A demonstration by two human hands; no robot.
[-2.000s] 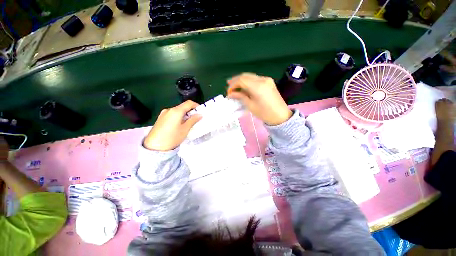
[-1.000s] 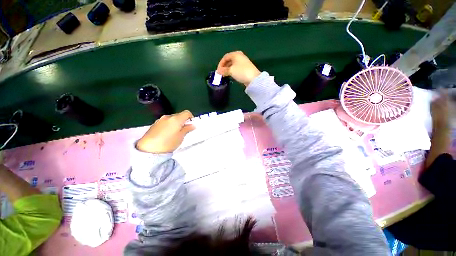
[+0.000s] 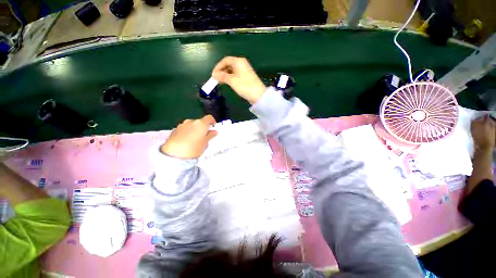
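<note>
My right hand [image 3: 239, 77] holds a small white label [image 3: 209, 86] by its fingertips at the top of a black cylindrical unit [image 3: 214, 106] on the green belt. Whether the label touches the top cannot be told. My left hand [image 3: 189, 138] rests at the upper left edge of the white label sheets [image 3: 245, 179], with its fingertips at the sheet edge. Another black unit with a white label on top [image 3: 283, 82] stands just right, partly behind my right wrist.
The green conveyor [image 3: 163, 65] carries dark-topped units [image 3: 124, 103] at left and a labelled one [image 3: 390, 84] at right. A pink fan [image 3: 419, 113] and white round item [image 3: 103, 230] stand on the pink bench. Neighbours' arms show at both sides.
The unit labelled a second ago has shifted right, and another unit is now under my right hand. My right hand has moved slightly left with a label. My left hand stays at the sheets.
</note>
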